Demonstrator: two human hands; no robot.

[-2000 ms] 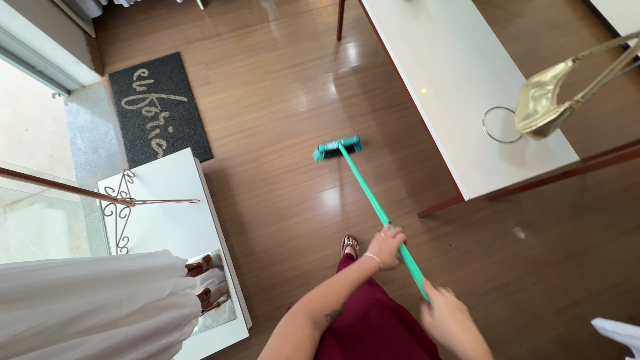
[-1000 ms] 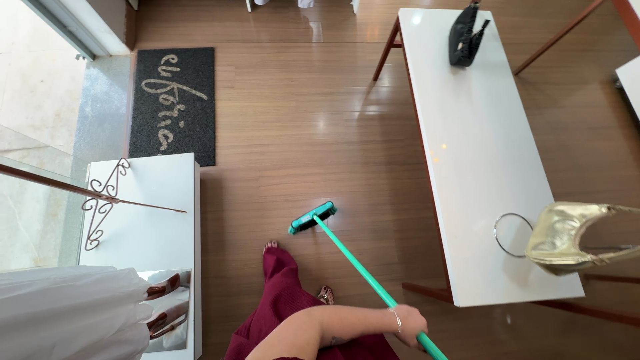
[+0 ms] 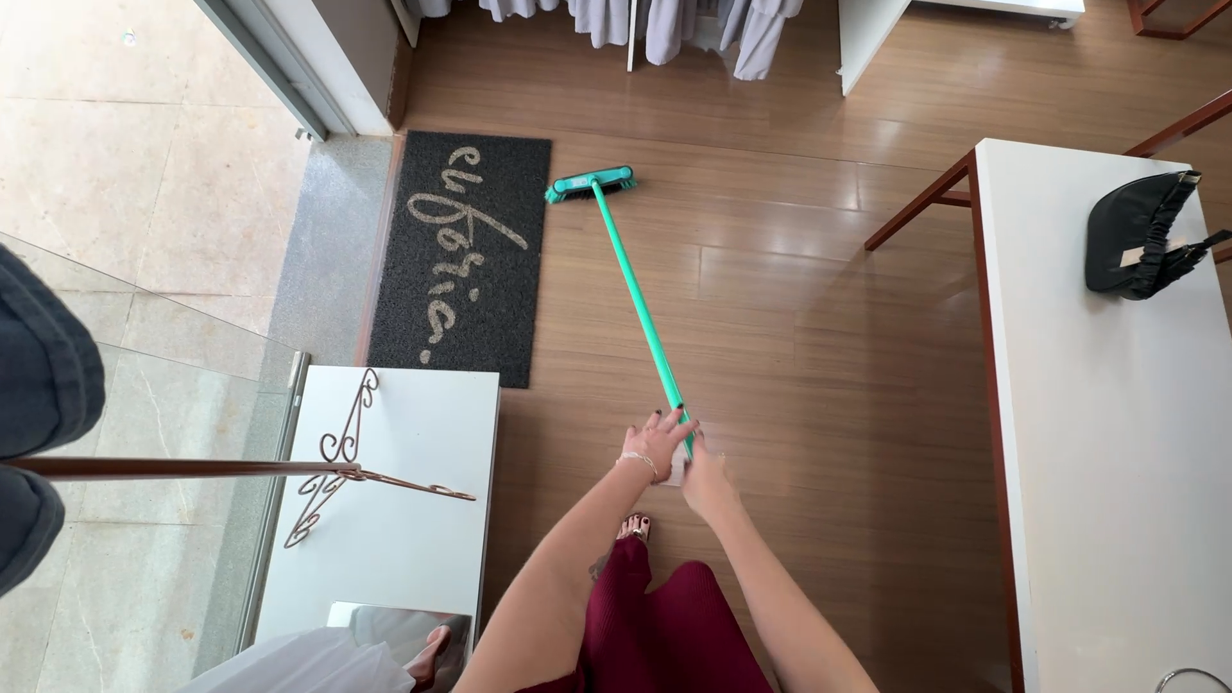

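A broom with a green handle (image 3: 637, 298) reaches up and left from my hands. Its green head (image 3: 591, 183) rests bristles down on the wood floor, close beside the right edge of a dark doormat (image 3: 462, 260) that bears writing. My right hand (image 3: 710, 481) is closed around the handle near its lower end. Just left of it, my left hand (image 3: 656, 448) has its fingers spread, with the fingertips at the handle and no closed grip showing.
A white table (image 3: 1088, 404) bearing a black handbag (image 3: 1141, 236) stands at right. At lower left are a white display platform (image 3: 404, 414) and a metal rack (image 3: 332, 469). Pale garments (image 3: 674, 29) hang at the top; a glass pane (image 3: 183, 423) borders the left.
The broom head has moved away from my feet to beside the doormat. My left hand has loosened from the handle, and my right hand, out of sight one second ago, shows on it. The view has shifted.
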